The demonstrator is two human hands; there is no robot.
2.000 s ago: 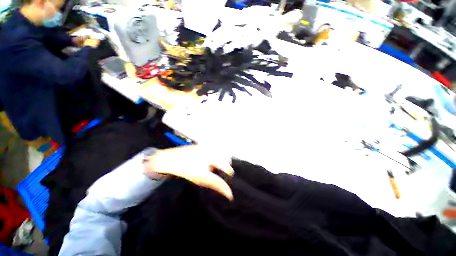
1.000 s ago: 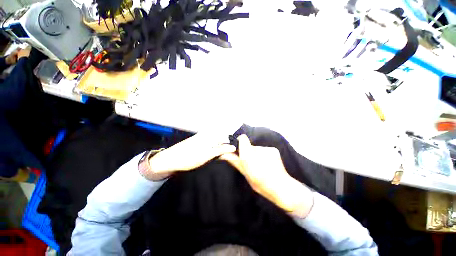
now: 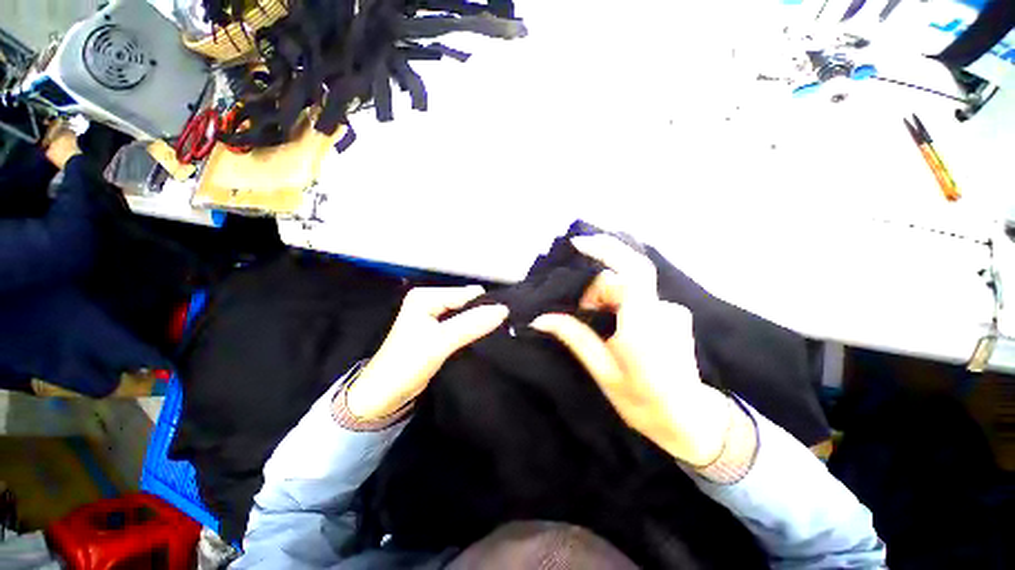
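A black garment (image 3: 501, 423) lies over my lap, its upper part bunched at the table's front edge. My left hand (image 3: 429, 340) pinches the cloth between thumb and fingers near the middle of the view. My right hand (image 3: 634, 345) holds the same cloth just to the right, its fingers spread over a raised fold and its thumb pointing towards my left hand. A small pale spot shows on the cloth between the two thumbs. The fingertips are partly hidden in the dark folds.
The white table (image 3: 668, 167) spans the view. Black strips (image 3: 323, 67) lie heaped at upper left on tan cardboard (image 3: 262, 178), near red-handled scissors (image 3: 198, 136) and a grey housing (image 3: 128, 61). An orange-handled tool (image 3: 935, 161) lies right. A person's sleeve (image 3: 67, 245), blue crate (image 3: 173, 445) and red stool (image 3: 122, 534) are left.
My right hand came into view and joined my left on the cloth. Since then my hands have moved slightly apart, with a raised fold between them. The view has tilted and shifted.
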